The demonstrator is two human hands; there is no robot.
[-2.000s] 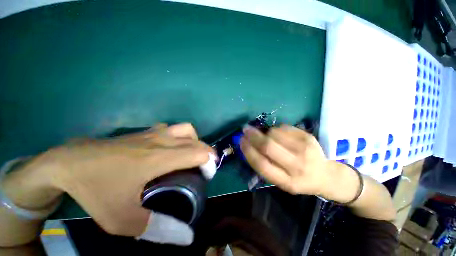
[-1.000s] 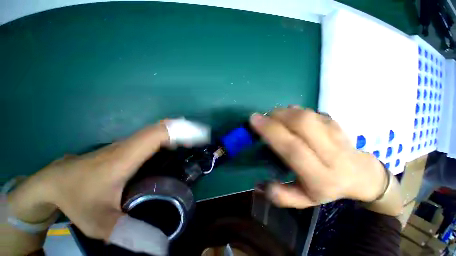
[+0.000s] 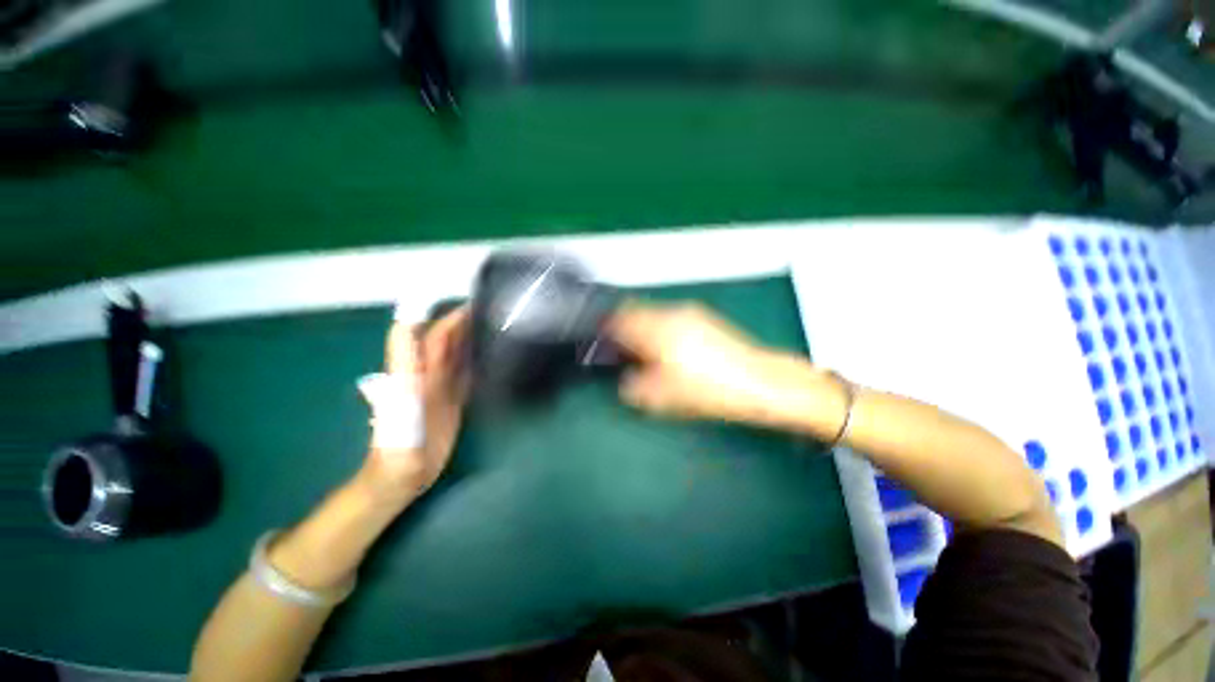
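A black appliance body [image 3: 526, 327] is held above the bench, blurred by motion. My left hand [image 3: 424, 400], with white wraps on its fingers, is at the left side of its barrel head; its fingertips are partly hidden behind the head. My right hand [image 3: 686, 362] is closed around the handle end at the right. I cannot tell whether the blue component is in that handle.
Another appliance body [image 3: 153, 480] lies on the green bench [image 3: 626, 533] at the left, handle pointing away. A white component tray [image 3: 933, 320] with blue parts is at the right. Beyond the pale rail [image 3: 320, 273], the green conveyor [image 3: 746, 153] carries black units.
The view has shifted to show the conveyor and a second appliance body at left. The held unit has been lifted off the bench and moved forward. My right hand has closed on its handle.
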